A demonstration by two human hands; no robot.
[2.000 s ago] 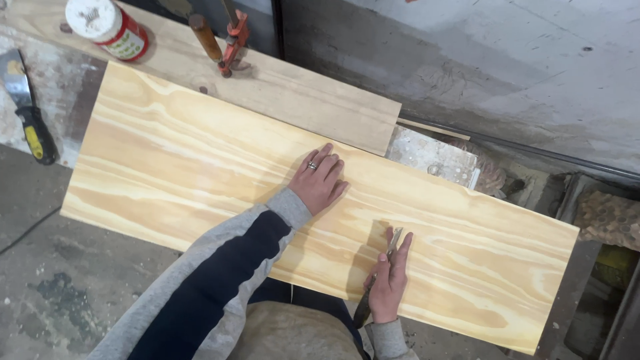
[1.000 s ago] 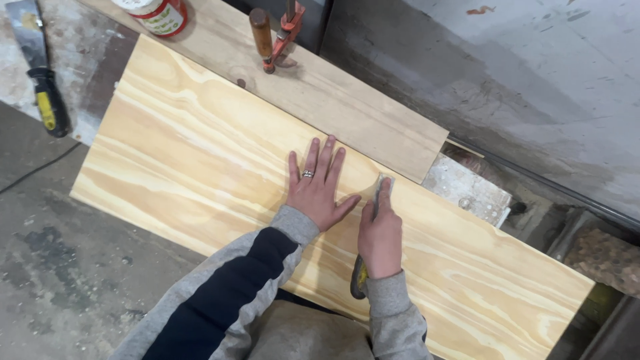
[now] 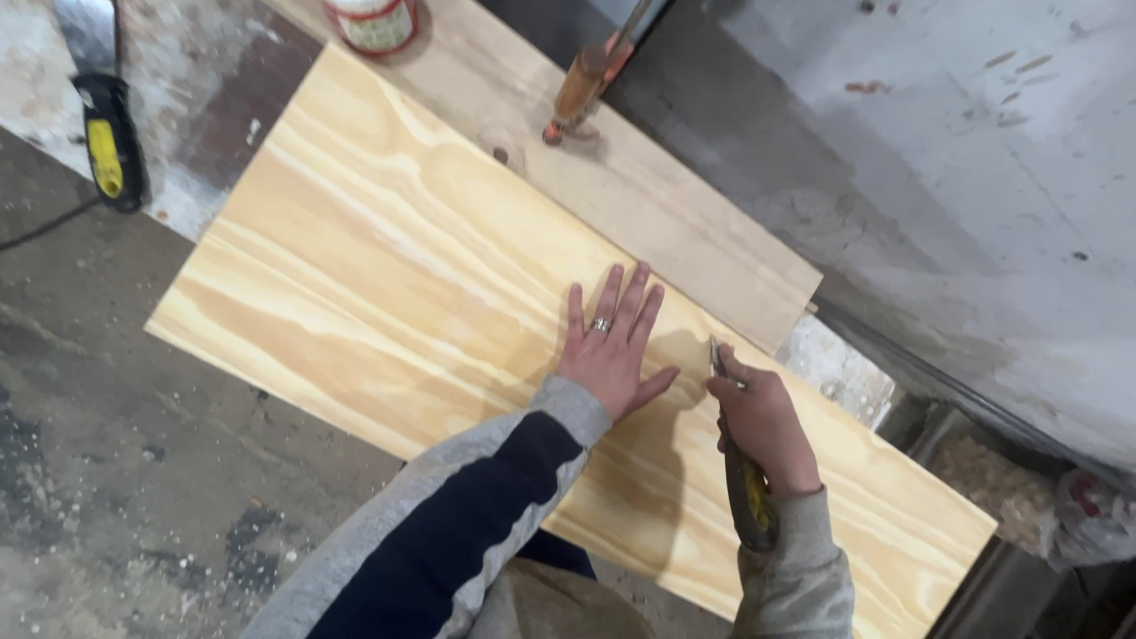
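Note:
A wide pine board (image 3: 373, 248) with bold grain lies across the workbench. My left hand (image 3: 612, 346), a ring on one finger, rests palm down on it with the fingers spread, near the far edge. To its right, my right hand (image 3: 768, 413) grips a putty knife (image 3: 748, 497) with a black and yellow handle. The handle points back toward my wrist; the metal blade reaches past my fingers toward the board's far edge. Whether the blade tip touches the wood I cannot tell.
Behind the pine board lies a duller plank (image 3: 674, 204), with a wooden-handled clamp (image 3: 581, 84) and a red and white jar (image 3: 373, 22) on it. Another putty knife (image 3: 111, 146) lies on the stained bench at left. A wall (image 3: 941, 133) rises behind; rubble (image 3: 994, 488) sits at right.
My left hand has spread its fingers flat on the board since the earliest frame. My right hand has turned from palm-up to knuckles-up around the putty knife. The view has shifted.

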